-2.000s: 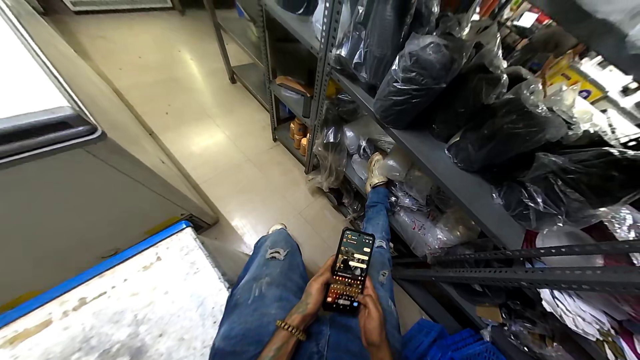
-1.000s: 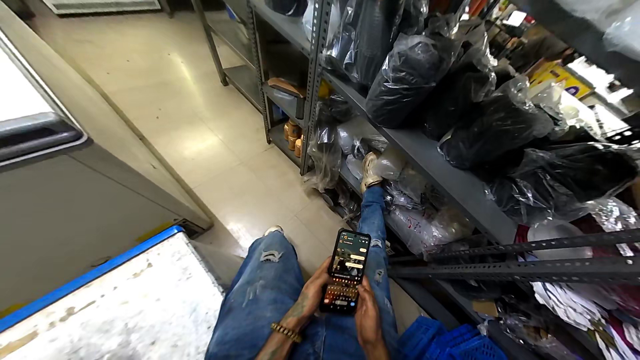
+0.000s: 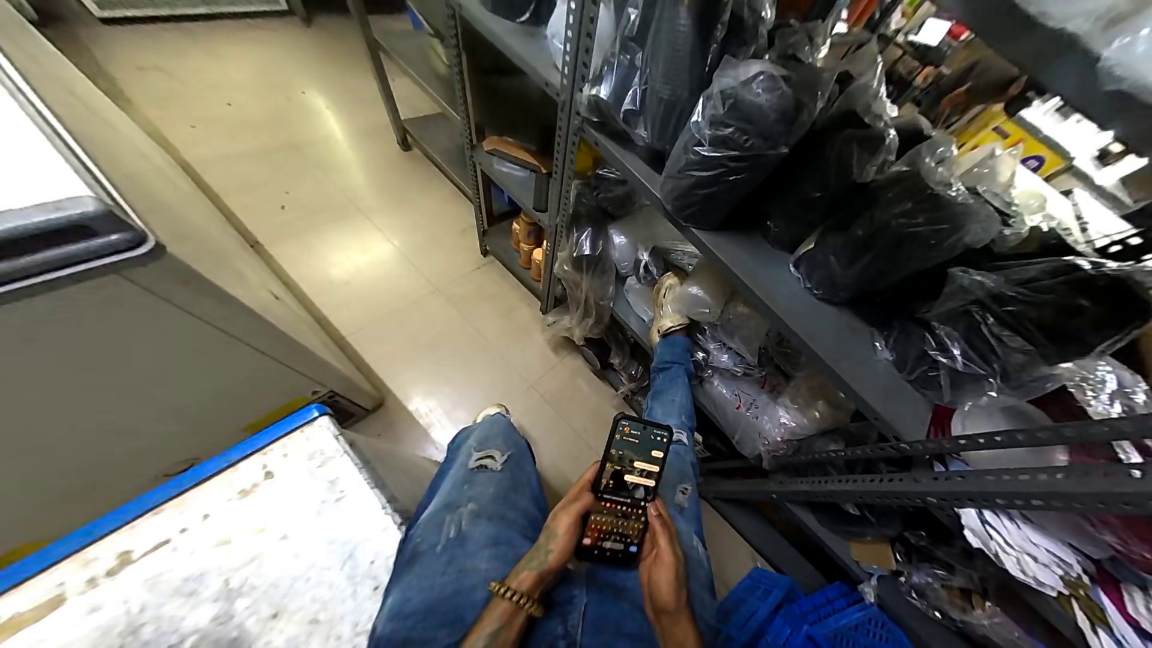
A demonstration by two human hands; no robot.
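Observation:
A black smartphone (image 3: 627, 490) is held upright between both hands over my lap, its screen lit with a chat and an on-screen keyboard. My left hand (image 3: 567, 522) grips the phone's left edge; a beaded bracelet (image 3: 517, 598) circles that wrist. Against the phone's lower right edge rests my right hand (image 3: 664, 549), its thumb near the keyboard. Below them are my legs in ripped blue jeans (image 3: 486, 522). One shoe (image 3: 668, 308) is raised against the lower shelf on the right.
Metal shelving (image 3: 774, 279) on the right holds black bundles in clear plastic bags (image 3: 731, 135). Blue plastic crates (image 3: 801, 616) lie at the bottom right. A worn white surface with a blue edge (image 3: 207, 540) stands at the left, beside a grey cabinet (image 3: 135, 360). Tiled floor (image 3: 360, 234) runs between.

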